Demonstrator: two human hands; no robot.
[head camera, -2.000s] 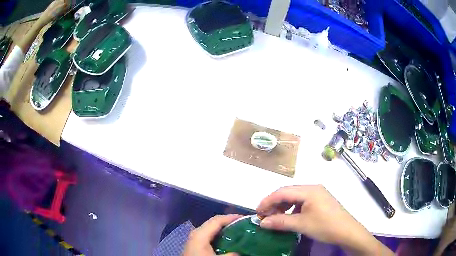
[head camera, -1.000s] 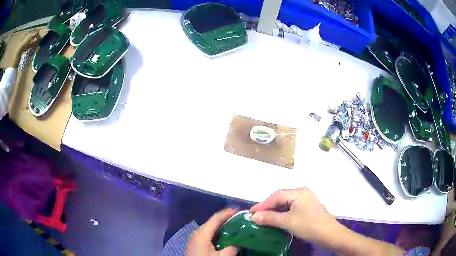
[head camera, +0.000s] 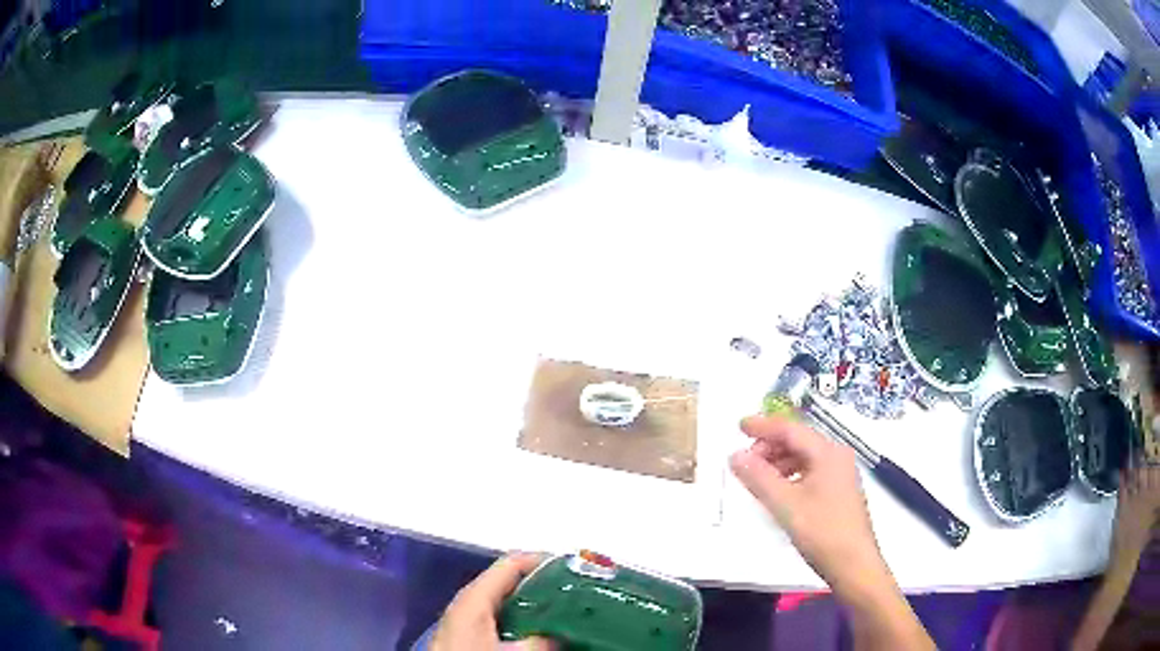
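My left hand (head camera: 481, 612) holds a glossy green shell (head camera: 604, 608) at the bottom edge of the view. A small silver and red badge (head camera: 594, 562) sits on the shell's upper rim. My right hand (head camera: 804, 490) is above the bench, away from the shell, with its fingers curled and slightly apart; I see nothing held in it. Its fingertips are by the yellow-green face of a hammer (head camera: 901, 486). A white oval cup (head camera: 612, 403) with a thin pale stick in it stands on a small brown board (head camera: 560, 440).
Loose badges (head camera: 855, 346) lie in a pile behind the hammer. Green shells stand at right (head camera: 944, 305) and on tan sheeting at left (head camera: 210, 210); one lies at the back (head camera: 486, 140). A post (head camera: 625, 70) and blue bins (head camera: 814, 112) line the back. Another person's arm is at the right edge.
My right hand has left the shell's rim and moved up and right to the hammer head. The badge on the rim is now uncovered. The view has shifted, so the bench things sit lower and further left.
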